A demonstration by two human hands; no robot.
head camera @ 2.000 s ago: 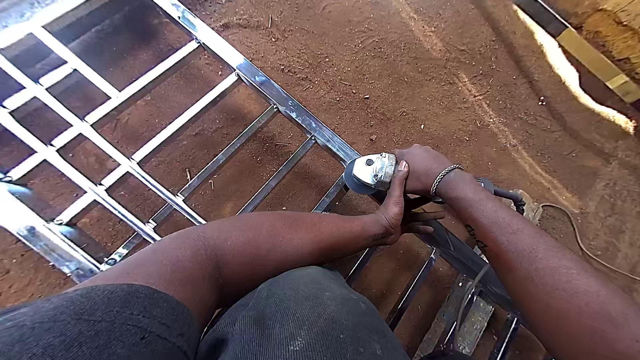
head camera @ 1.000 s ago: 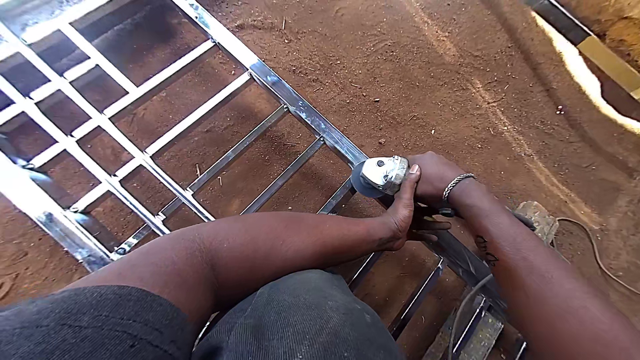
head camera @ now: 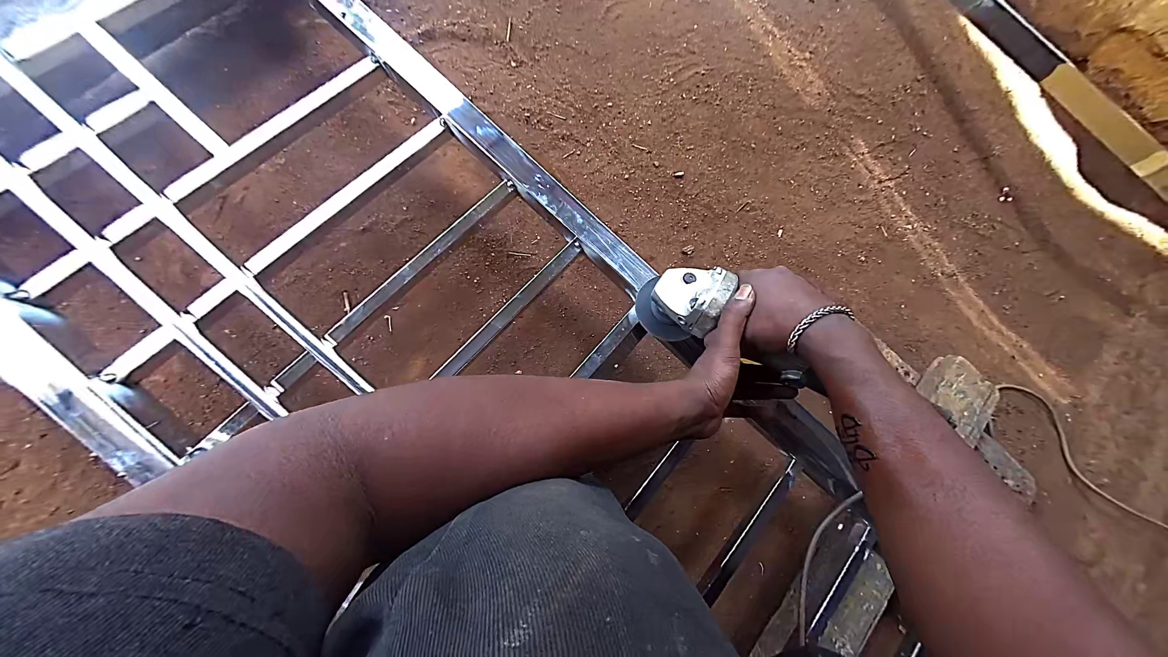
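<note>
Both my hands are on an angle grinder [head camera: 698,297] with a pale metal gear head and a grey disc. My left hand [head camera: 721,365] grips it from below, thumb against the gear head. My right hand [head camera: 776,306], with a braided bracelet at the wrist, holds the body behind the head. The disc is at the long side rail of a welded steel tube frame [head camera: 566,205], close to where a crossbar meets it. Whether the disc touches or spins, I cannot tell. Much of the grinder's body is hidden by my hands.
Crossbars and a grid of square tubes [head camera: 137,187] fill the left side. A cable [head camera: 1063,447] runs over the reddish dirt at the right, past worn wooden blocks [head camera: 958,392]. Another cable [head camera: 808,570] hangs by my right forearm. A yellow and dark bar [head camera: 1095,119] lies at the upper right.
My hands and the grinder stay near the same crossbar joint on the side rail. The view has shifted slightly.
</note>
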